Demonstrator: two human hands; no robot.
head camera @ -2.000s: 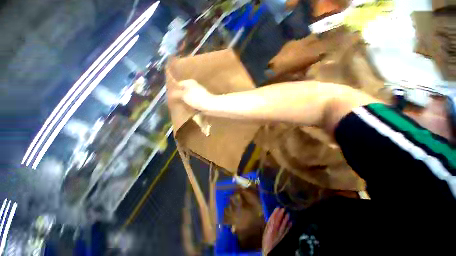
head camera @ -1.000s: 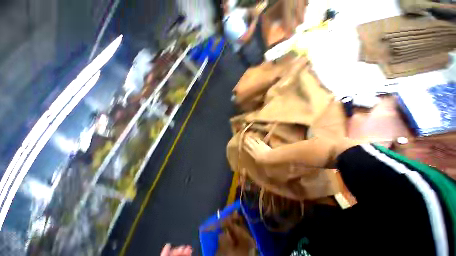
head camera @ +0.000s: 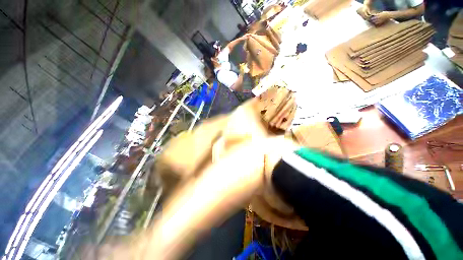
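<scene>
My right arm, in a black sleeve with green and white stripes, reaches across the middle to the lower left. My right hand [head camera: 119, 249] is heavily blurred near the bottom edge, and its fingers and any hold cannot be made out. A blurred tan bag piece [head camera: 190, 147] lies behind and above the forearm. More tan bag material [head camera: 279, 105] is heaped beyond the upper arm at the bench end. Part of a tan piece and thin straps hang below the sleeve. My left hand is not in view.
Stacked tan panels [head camera: 391, 51], a blue-white pack [head camera: 426, 104], and a thread cone [head camera: 394, 156] lie on the benches. A person [head camera: 226, 68] handles a tan piece at the far bench end; another person's hands show top right. A blue bin [head camera: 256, 251] is partly visible below.
My right arm has swung from the heaped bags to the lower left. A blurred tan piece now shows beside it. My left hand has left the view. The camera view has shifted towards the bench.
</scene>
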